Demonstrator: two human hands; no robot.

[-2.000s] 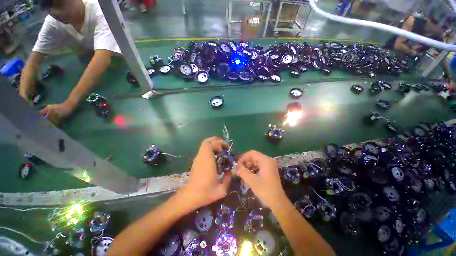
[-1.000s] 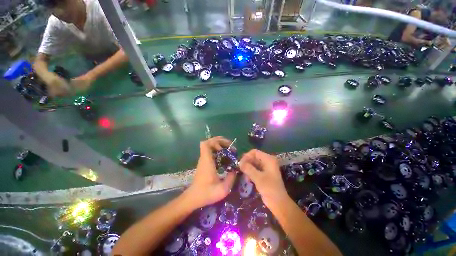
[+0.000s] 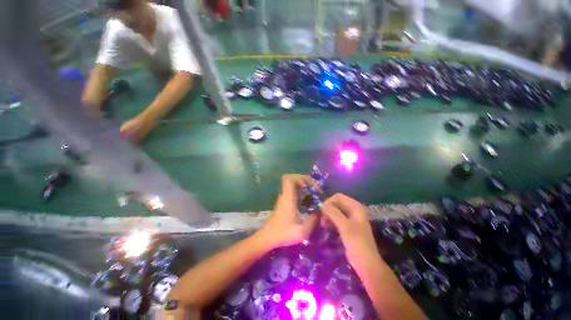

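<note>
My left hand holds a small dark and silvery LED module upright above the pale belt edge rail. Loose bits, perhaps wires, stick up from its top. My right hand is at the module's right side with thumb and index finger pinched together at its edge. Whether a wire or small part is between those fingertips is blurred. Just below my hands, a heap of open units lies on the near surface, with one module glowing pink.
A large heap of dark units lies at right. Another heap lies across the green belt. A slanted metal post crosses the left. A person in a white shirt works at upper left. A pink-glowing unit is on the belt.
The view has shifted and blurred. Units on the belt have moved left relative to the rail. The near-left light went from yellow to whitish. My hands keep hold at the module.
</note>
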